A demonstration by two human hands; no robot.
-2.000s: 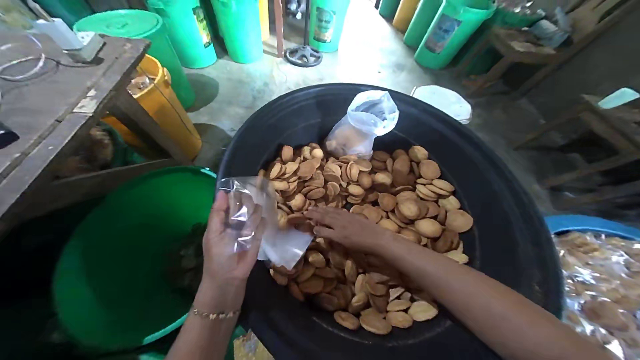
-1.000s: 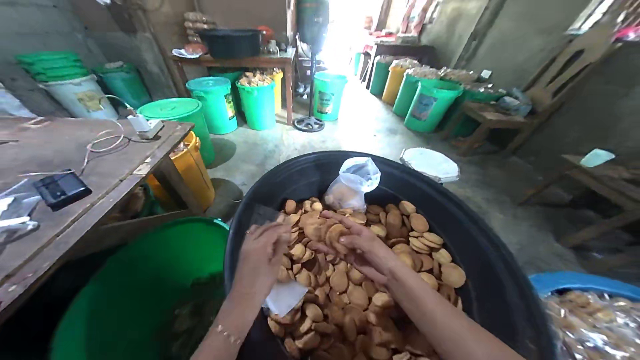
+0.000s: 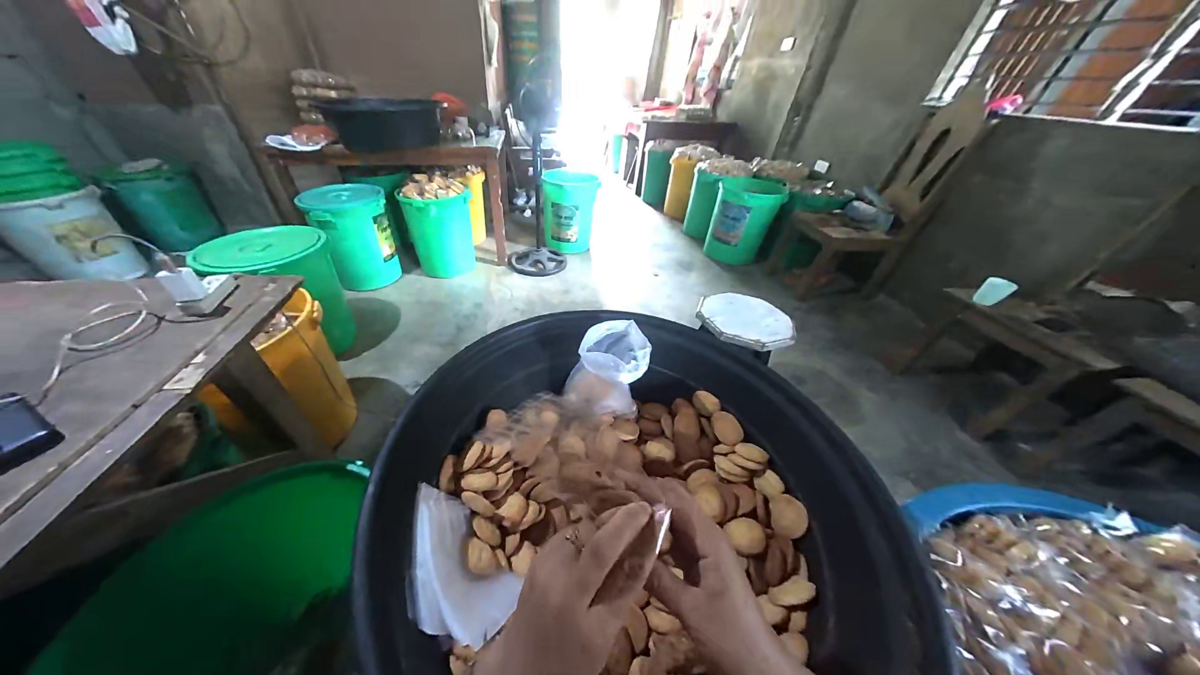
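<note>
A large black plastic tub point(image 3: 872, 525) holds many round brown cookies point(image 3: 745, 534). Over them my left hand point(image 3: 581, 581) and my right hand point(image 3: 708, 572) come together on a clear plastic bag point(image 3: 664, 525), whose upper part is blurred. Whether cookies are inside that bag cannot be told. Flat empty plastic bags point(image 3: 455, 572) lie on the cookies at the tub's left side, near my left wrist. A whitish open-topped plastic bag point(image 3: 609, 361) stands at the far wall of the tub.
A green tub point(image 3: 225, 562) stands at the left beside a wooden table point(image 3: 84, 375) with cords. At the right, a blue-rimmed basin point(image 3: 984, 497) holds packed bags of cookies. Lidded and open green buckets point(image 3: 567, 211), a fan stand and a white-topped stool point(image 3: 747, 322) are beyond.
My hands, apart two seconds ago with the clear bag in my left and my right among the cookies, are now together at the bag. The view has tilted up.
</note>
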